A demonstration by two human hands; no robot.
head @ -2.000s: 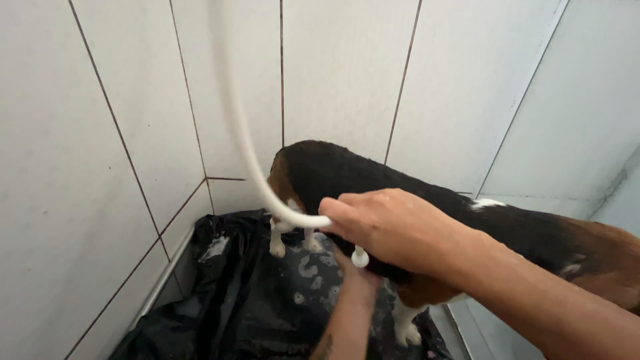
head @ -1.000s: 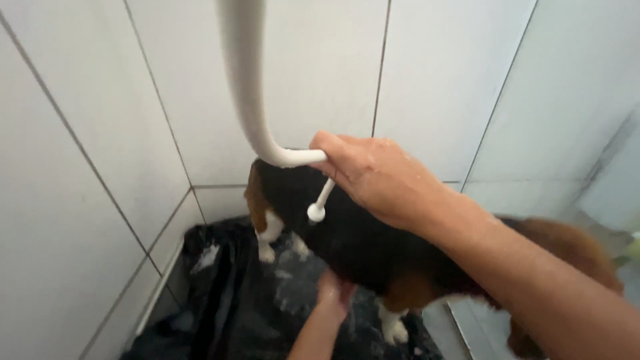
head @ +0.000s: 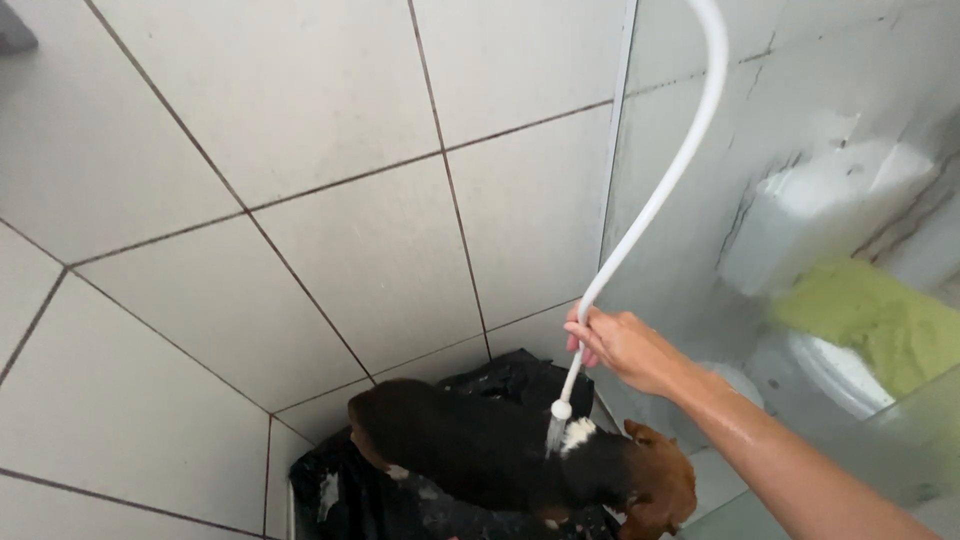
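Observation:
My right hand [head: 619, 345] is closed around a white shower hose [head: 649, 202] near its lower end. Below the fingers hangs a small white spray head [head: 561, 409], with water running from it onto the shoulders of a black, brown and white dog [head: 480, 442]. The dog stands on black plastic sheeting [head: 330, 487], its brown head toward the lower right. Of my left hand [head: 453, 538] only a sliver of skin shows at the bottom edge, too little to tell what it does.
White tiled walls [head: 360, 247] meet in a corner at the left. On the right, a glass panel [head: 675, 247] stands between the shower and a white toilet [head: 832, 375] with a yellow-green cloth [head: 870, 315] over it.
My right hand and the spray head have moved from the dog's back toward its shoulders. My left hand, earlier under the dog's belly, is nearly out of sight. The view has shifted strongly.

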